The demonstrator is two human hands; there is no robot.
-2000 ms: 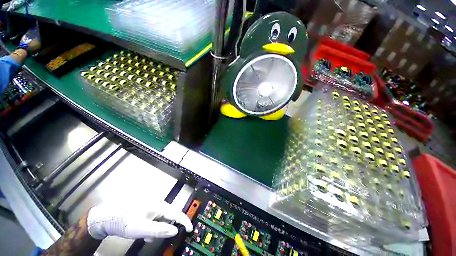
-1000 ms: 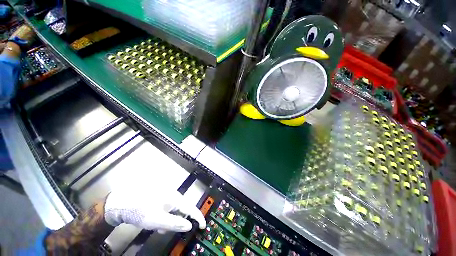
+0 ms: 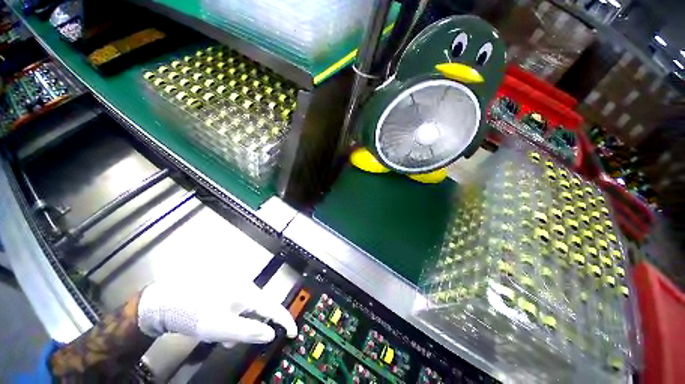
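Observation:
The black carrier (image 3: 375, 309) lies on the conveyor at the bottom, cut off by the lower edge. It holds green circuit boards (image 3: 324, 330) with yellow-topped transformers (image 3: 318, 350). An orange-brown clamp (image 3: 298, 306) runs along its left end. My left hand (image 3: 214, 313), in a white glove, is at that end. Its thumb and index finger are bent close together beside the clamp. A small dark patch shows between them; I cannot tell whether they grip anything. My right hand is not in view.
Conveyor rails (image 3: 135, 196) and rods run to the upper left, where another board panel (image 3: 37, 94) lies. Clear trays of yellow-topped parts stand under the shelf (image 3: 218, 101) and at right (image 3: 526, 255). A penguin-shaped fan (image 3: 428, 105) and red crates (image 3: 537, 94) are behind.
The view has shifted slightly. The yellow tip seen over the boards earlier is out of view. Another person's hand and blue sleeve at upper left are gone. My left hand stays by the clamp.

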